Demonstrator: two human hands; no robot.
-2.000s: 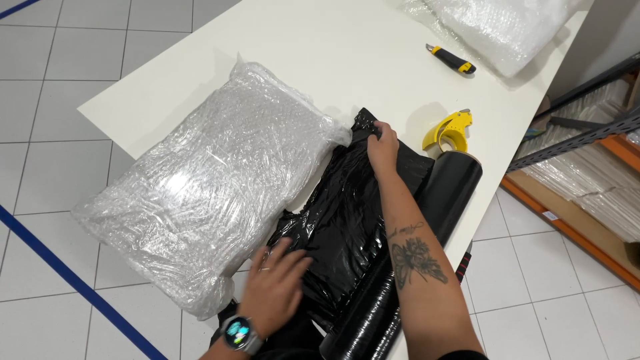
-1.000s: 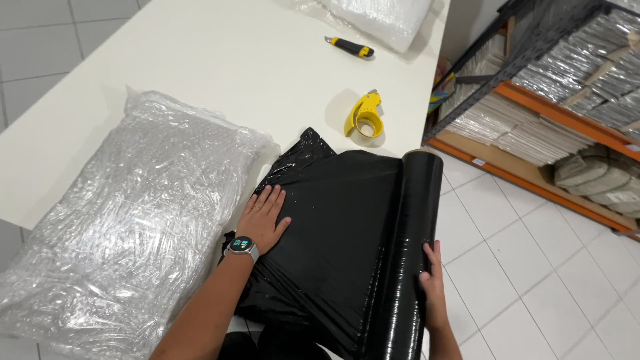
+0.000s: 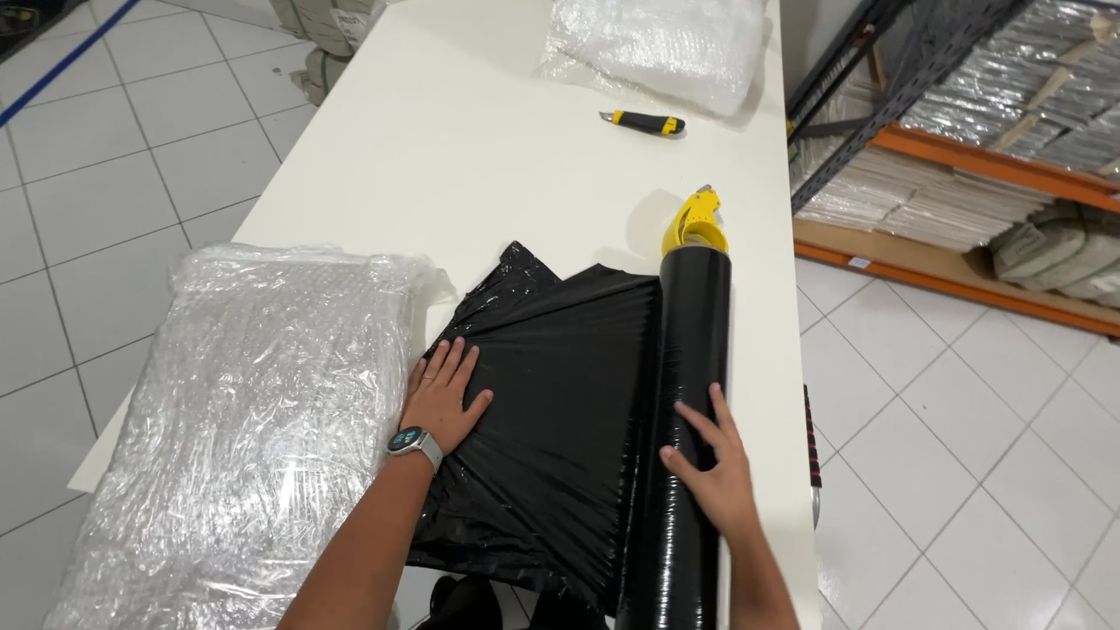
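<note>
A roll of black stretch film [image 3: 696, 341] lies along the right side of the white table, its loose sheet [image 3: 560, 376] drawn out to the left. My left hand [image 3: 446, 394], with a watch at the wrist, presses flat on the sheet's left part, fingers spread. My right hand [image 3: 717, 464] rests on the roll with its fingers apart, not closed round it. Left of the sheet lies a large flat package in clear bubble wrap [image 3: 262, 420], close to my left hand and forearm. A yellow tape dispenser [image 3: 697, 223] touches or nearly touches the roll's far end.
A black and yellow utility knife [image 3: 646, 122] lies farther back on the white table [image 3: 420, 131]. Behind it is another bubble-wrapped bundle [image 3: 656, 44]. Metal shelving with orange beams [image 3: 989, 153] holds stacked wrapped goods at the right. Wrapped bundles [image 3: 328, 35] stand on the tiled floor beyond the table.
Two seconds ago my right hand was at the film's far edge; it is now on the roll. The film sheet lies wider and flatter, with my left hand on it. The view has shifted.
</note>
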